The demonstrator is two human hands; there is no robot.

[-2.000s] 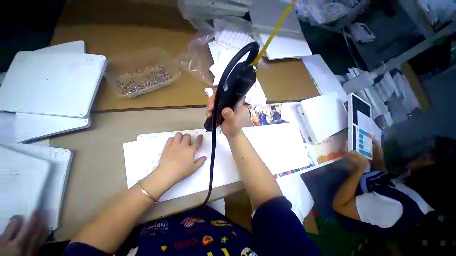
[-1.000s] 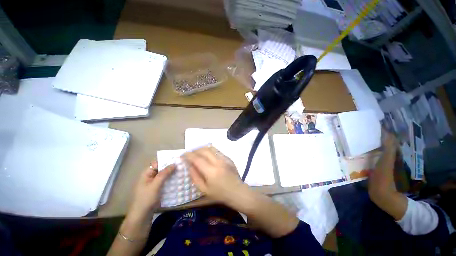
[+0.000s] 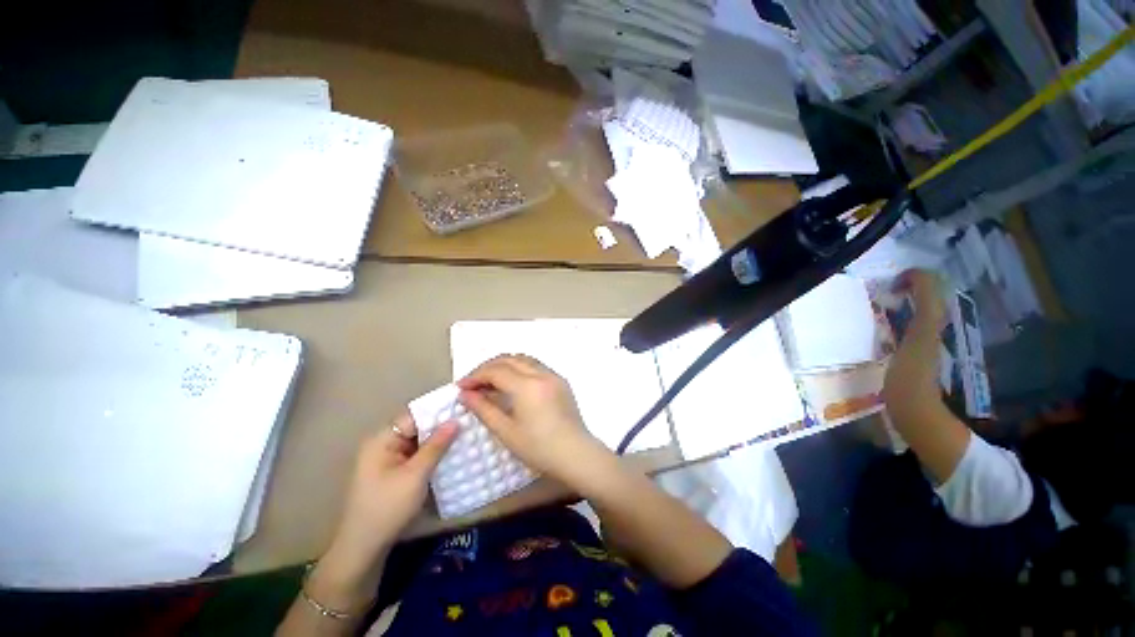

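A white pad sheet (image 3: pixel 479 468) with rows of raised round dots is held over the bench's front edge. My left hand (image 3: pixel 396 483) holds its left side between thumb and fingers. My right hand (image 3: pixel 525 414) has its thumb and fingertips at the sheet's top edge; whether they hold a single pad is too small to tell. A white device back cover (image 3: pixel 560 361) lies flat just behind my right hand, partly hidden by it. The black electric screwdriver (image 3: pixel 747 274) hangs tilted above the covers, held by neither hand.
Stacked devices (image 3: pixel 237 174) stand at the left, with more (image 3: pixel 112 436) nearer. A clear screw tray (image 3: pixel 467 187) is behind, beside loose backing sheets (image 3: pixel 653 187). The yellow cord (image 3: pixel 1021 110) runs to the upper right. A coworker's arm (image 3: pixel 927 373) reaches in at the right.
My right hand has left the screwdriver, which now hangs farther right. Both hands have come to the pad sheet near the front edge. The sheet has tilted slightly since one second ago.
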